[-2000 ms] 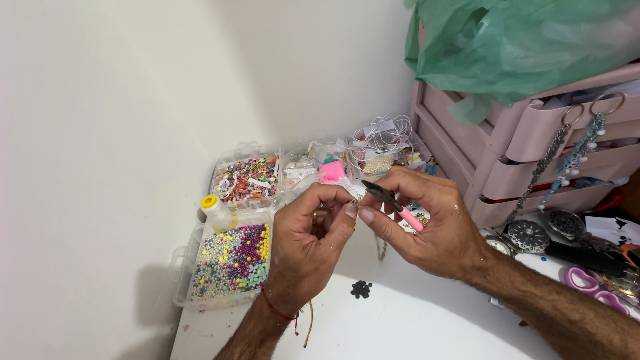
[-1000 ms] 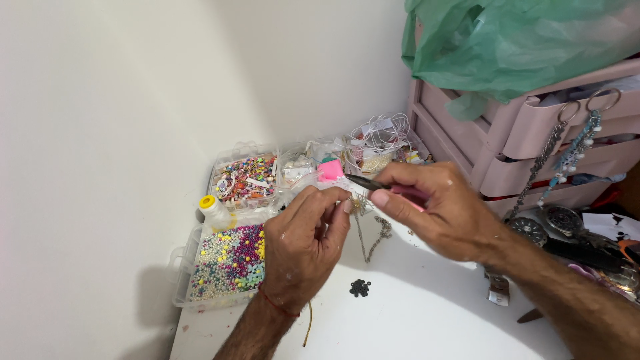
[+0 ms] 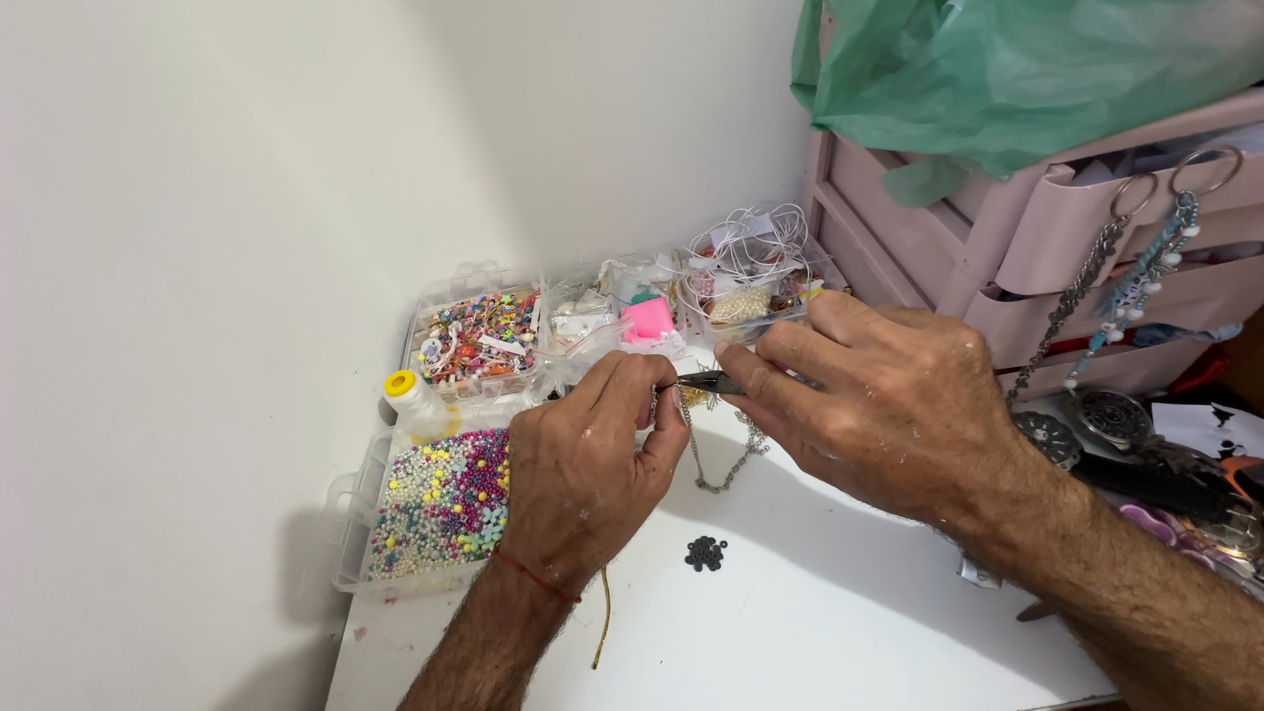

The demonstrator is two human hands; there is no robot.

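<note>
Between the thumb and index finger of my left hand (image 3: 602, 454) is the end of a thin silver-coloured metal chain (image 3: 719, 484). My right hand (image 3: 859, 405) grips a pair of pliers, mostly hidden in the palm. The dark narrow jaws of the pliers (image 3: 706, 382) meet the chain right at my left fingertips. From there the chain hangs in a loop over the white table, its other part running up beneath my right hand. A small heap of black disc beads (image 3: 704, 554) lies on the table below the chain.
Clear plastic boxes of pearl beads (image 3: 449, 504) and mixed beads (image 3: 479, 341) stand at the left, beside a thread spool (image 3: 415, 400). Behind are a pink piece (image 3: 649, 320) and white cord (image 3: 755, 237). Pink drawers (image 3: 889, 217) with hanging keychains (image 3: 1136, 276), and watches (image 3: 1111, 419), are at the right.
The pliers' pink handle, visible two seconds ago, is now hidden by my right hand. The jaws now reach in from the right to my left fingertips. More of the hanging chain shows.
</note>
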